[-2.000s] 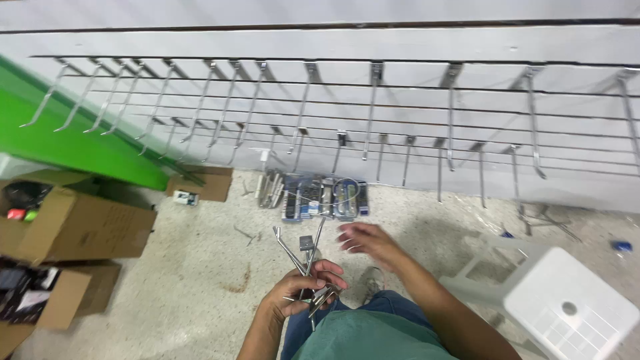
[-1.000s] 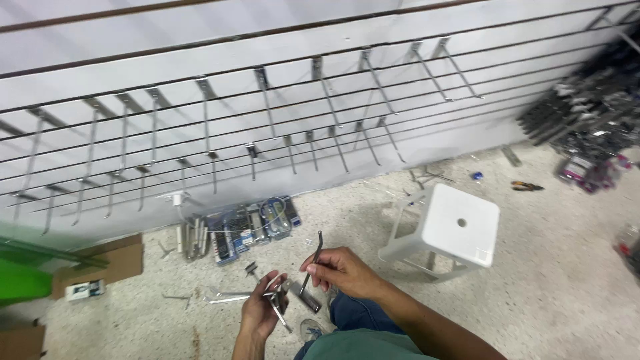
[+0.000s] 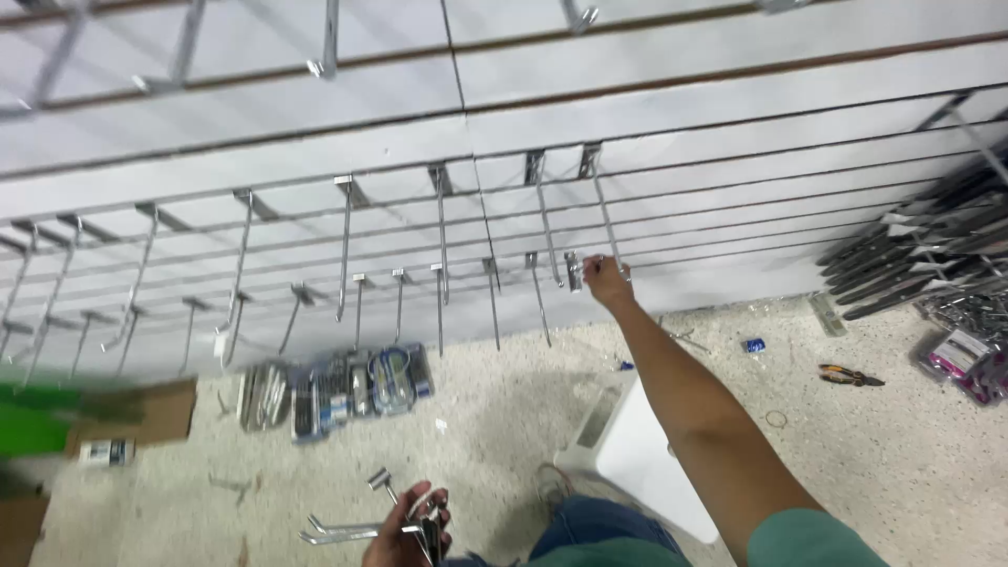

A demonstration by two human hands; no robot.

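Note:
My right hand (image 3: 608, 282) reaches out to the white slatwall panel (image 3: 693, 189) and grips a chrome display hook (image 3: 574, 272), its bracket plate against a low slat. Just above this hand hangs the rod of a longer hook (image 3: 605, 201). Low in the view, my left hand (image 3: 409, 528) holds several loose metal hooks (image 3: 342, 534), their rods and plates sticking out to the left and up. Rows of fitted hooks (image 3: 346, 244) run along the panel to the left of my right hand.
A white plastic stool (image 3: 654, 465) stands beneath my right arm. Packaged goods (image 3: 358, 387) lie on the floor by the wall, beside flattened cardboard (image 3: 169, 409). Orange-and-black pliers (image 3: 850, 376) lie at right, near a pile of dark packaged items (image 3: 906, 252).
My right hand has moved from beside my left hand up to the slatwall, with a hook in it. My left hand still holds the loose hooks. The view has shifted toward the wall.

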